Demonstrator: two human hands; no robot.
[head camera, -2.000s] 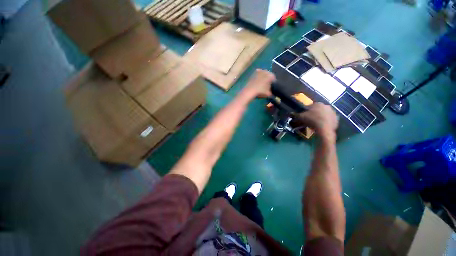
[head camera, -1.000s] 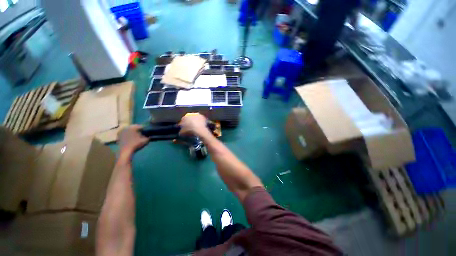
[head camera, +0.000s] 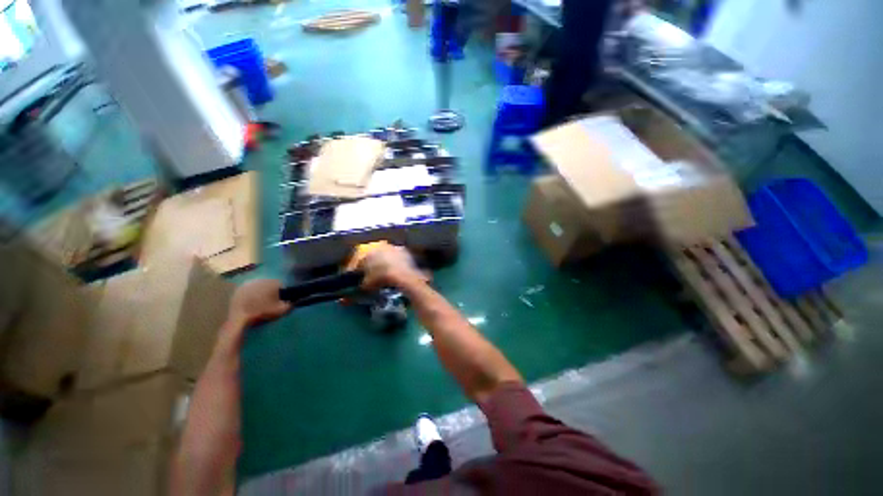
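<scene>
My left hand (head camera: 258, 302) is closed around the left end of the black pallet truck handle (head camera: 324, 287). My right hand (head camera: 387, 268) is closed around its right end. Below and behind the handle are an orange part and the small wheels (head camera: 388, 308) of the pallet truck. Beyond it stands the low palletised load (head camera: 378, 238), with rows of dark panels and plain white rectangles (head camera: 368, 212) on top. Loose brown cardboard sheets (head camera: 344, 165) lie on its far left part. The picture is blurred, and the forks are hidden.
Large open cartons (head camera: 126, 329) stand close at left, flat cardboard (head camera: 203, 223) behind them. A white pillar (head camera: 165, 97) stands far left. At right are a blue stool (head camera: 516, 121), an open carton (head camera: 707, 199), a slatted pallet (head camera: 745, 305) and a blue crate (head camera: 804, 232). A grey walkway (head camera: 620, 417) crosses the lower right.
The view has turned, so the load moved from the right to left of centre. The grey floor now shows in front of my feet. Both hands stay on the handle.
</scene>
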